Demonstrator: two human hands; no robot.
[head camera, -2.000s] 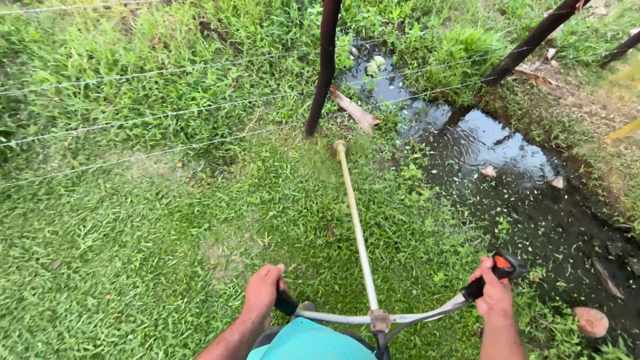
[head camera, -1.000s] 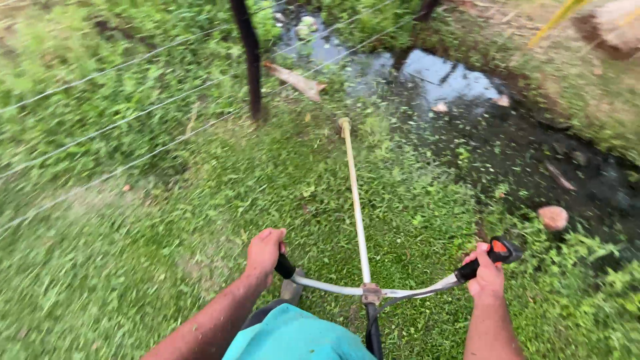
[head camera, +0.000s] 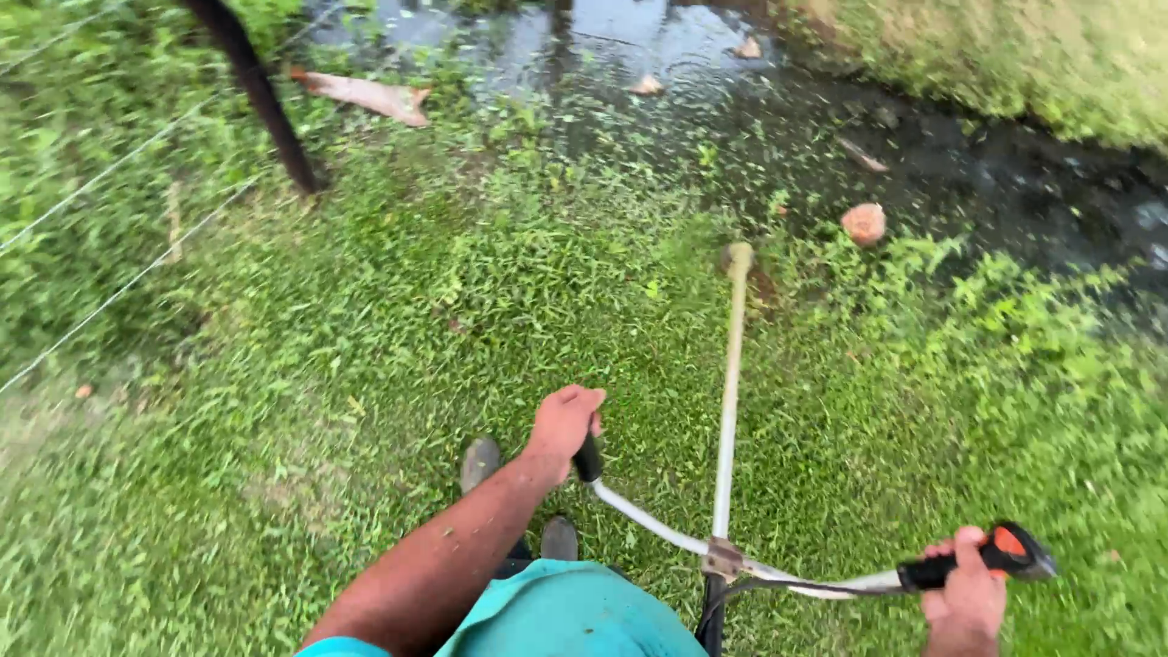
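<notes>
My left hand (head camera: 564, 427) is closed around the black left grip (head camera: 589, 459) of a brush cutter's handlebar. On the right, my right hand (head camera: 967, 584) holds the other black grip, which carries an orange-red control (head camera: 1011, 540). A clamp (head camera: 723, 558) joins the handlebar to the long pale shaft (head camera: 731, 392). The shaft runs forward to the cutting head (head camera: 739, 255), low at the edge of the taller weeds beside the water. What spins at the head is blurred and cannot be made out.
A dark wooden fence post (head camera: 265, 105) and wire strands (head camera: 128, 287) stand at left. A ditch of dark water (head camera: 985, 192) crosses ahead. A dry husk (head camera: 370, 96) lies near the post, a cut stump or round piece (head camera: 864, 224) by the water. My shoes (head camera: 559, 538) stand on grass.
The brush cutter's head has swung right, from near the post to the weeds by the round piece at the water. Both hands have stayed on the grips. The view has turned right.
</notes>
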